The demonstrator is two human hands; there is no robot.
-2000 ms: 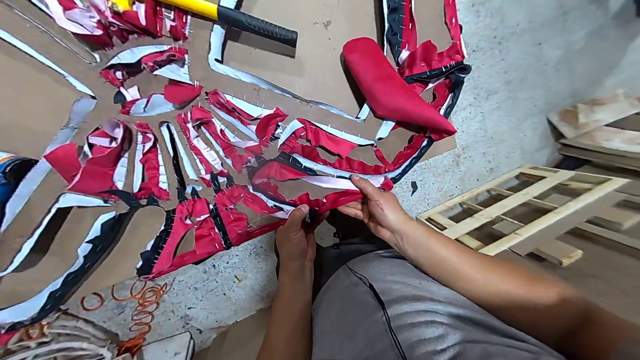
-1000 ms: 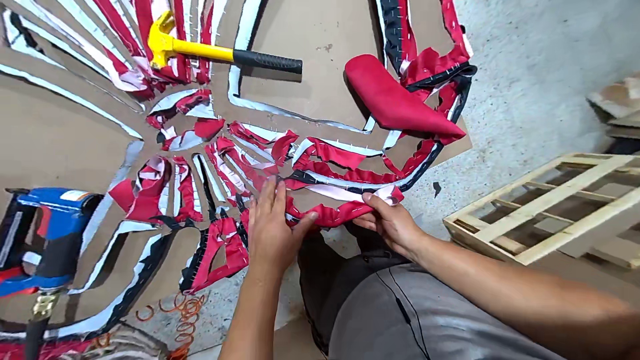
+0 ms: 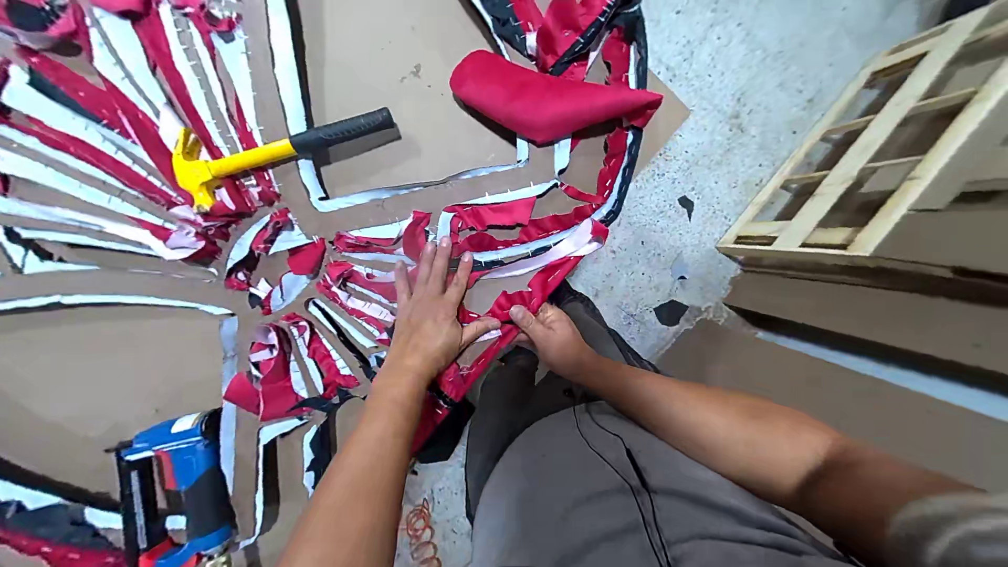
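Observation:
My left hand (image 3: 431, 315) lies spread on the stapled red and white fabric strips, its thumb pointing at the red strip (image 3: 539, 283) along the near edge of the brown board (image 3: 378, 47). My right hand (image 3: 547, 335) pinches that strip between thumb and fingers at the edge. A yellow claw hammer with a black grip (image 3: 260, 156) rests on the board beyond my left hand. At the lower left lies a blue and black pneumatic staple gun (image 3: 177, 480). A stuffed red fabric piece (image 3: 551, 98) sits near the board's far right corner.
Slatted wooden frames (image 3: 866, 150) stand on the speckled concrete floor (image 3: 732, 71) at the right, beside a brown sheet (image 3: 787, 409). Dark scraps (image 3: 671, 313) lie on the floor. An orange coiled hose (image 3: 420, 531) hangs or lies below the near board edge.
My left hand has gone from gripping the near edge beside my right hand to lying flat on the strips. My right hand still holds the red fabric. The view has shifted, showing the staple gun.

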